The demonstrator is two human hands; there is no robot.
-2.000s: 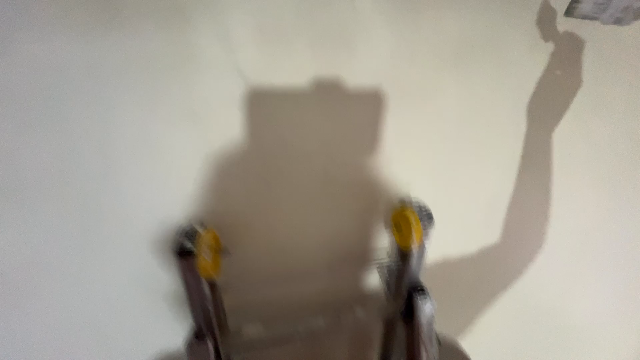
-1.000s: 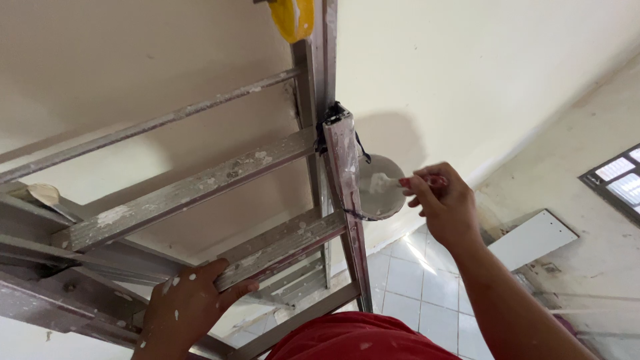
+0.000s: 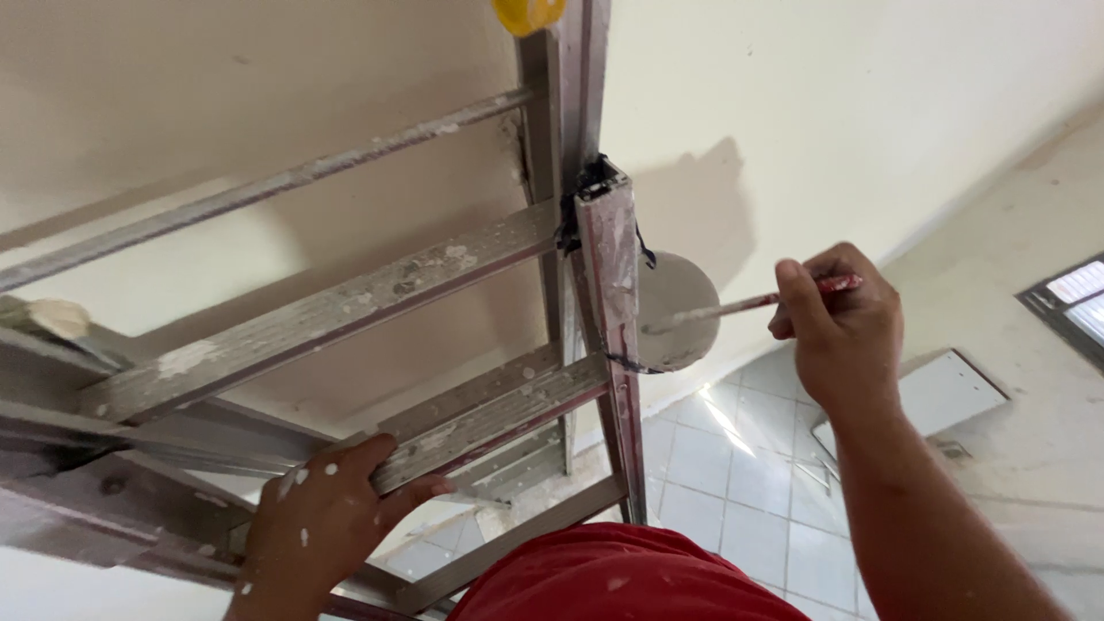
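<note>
My left hand (image 3: 323, 509), flecked with white paint, grips a paint-spattered ladder rung (image 3: 496, 414) at lower left. My right hand (image 3: 841, 332) holds a thin paintbrush (image 3: 750, 303) by its red-stained handle. The brush's far end reaches over a round container of paint (image 3: 686, 323), which hangs beside the ladder's metal side rail (image 3: 611, 259); whether the tip touches the paint I cannot tell. Black ties wrap the rail near the container.
Further ladder rungs (image 3: 345, 306) cross the left side, with a yellow object (image 3: 528, 10) at the top. A cream wall (image 3: 828, 129) stands close behind. Far below are floor tiles (image 3: 763, 492), a white board (image 3: 918, 401) and a window (image 3: 1078, 302).
The view has swung down from the wall to the ladder. Over the last second, the brush in my right hand has turned, and more of its length shows. My left hand stays on the rung.
</note>
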